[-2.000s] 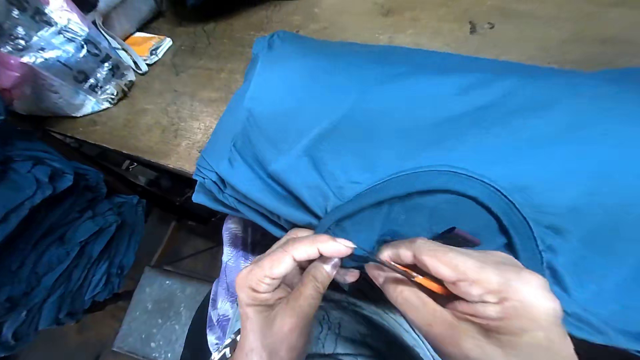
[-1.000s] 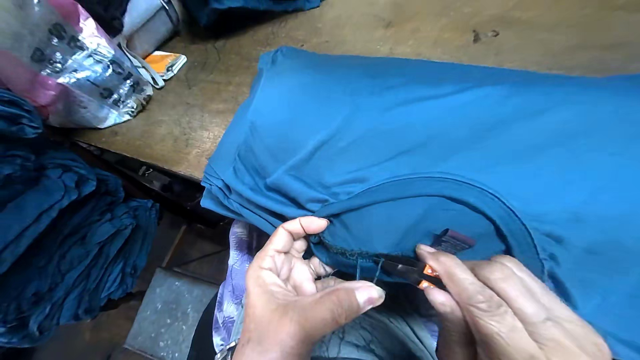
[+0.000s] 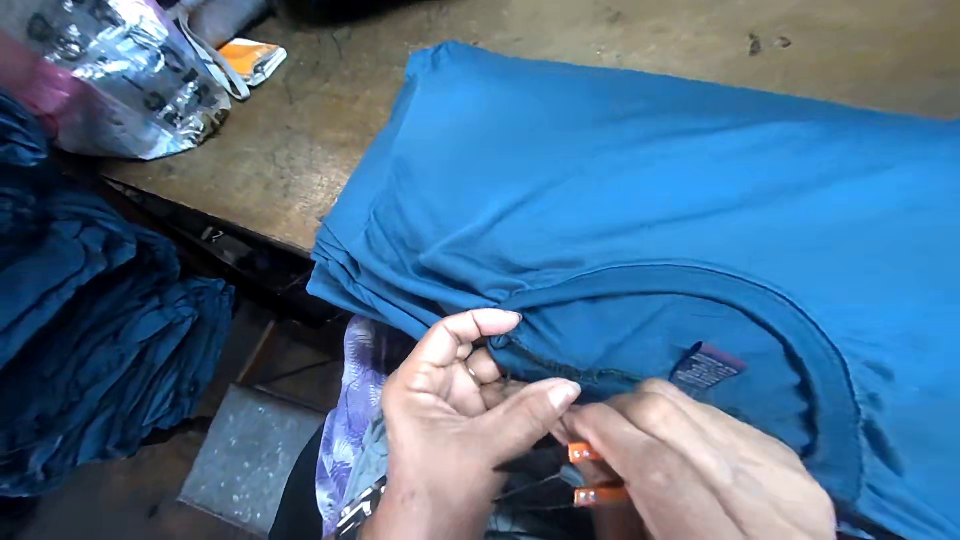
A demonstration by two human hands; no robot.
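A blue knit shirt (image 3: 600,165) lies in folded layers, its ribbed neckline (image 3: 675,277) facing me and a dark neck label (image 3: 705,367) inside. My left hand (image 3: 465,405) is at the left end of the neckline, index finger raised and thumb apart, other fingers curled by the shirt's edge; whether they pinch cloth is hidden. Orange-handled thread snips (image 3: 596,476) are in my right hand (image 3: 682,465), just below the neckline seam. Most of the snips is hidden by the fingers.
The shirt lies on a worn wooden table (image 3: 300,127). A printed plastic bag (image 3: 142,82) and an orange-and-white packet (image 3: 251,60) are at the back left. Dark blue garments (image 3: 97,315) hang in a heap at the left, near a grey stool-like surface (image 3: 251,450).
My left thumb and index finger, close together two seconds ago, are spread apart. The snips in my right hand have turned, and their blades no longer point along the seam.
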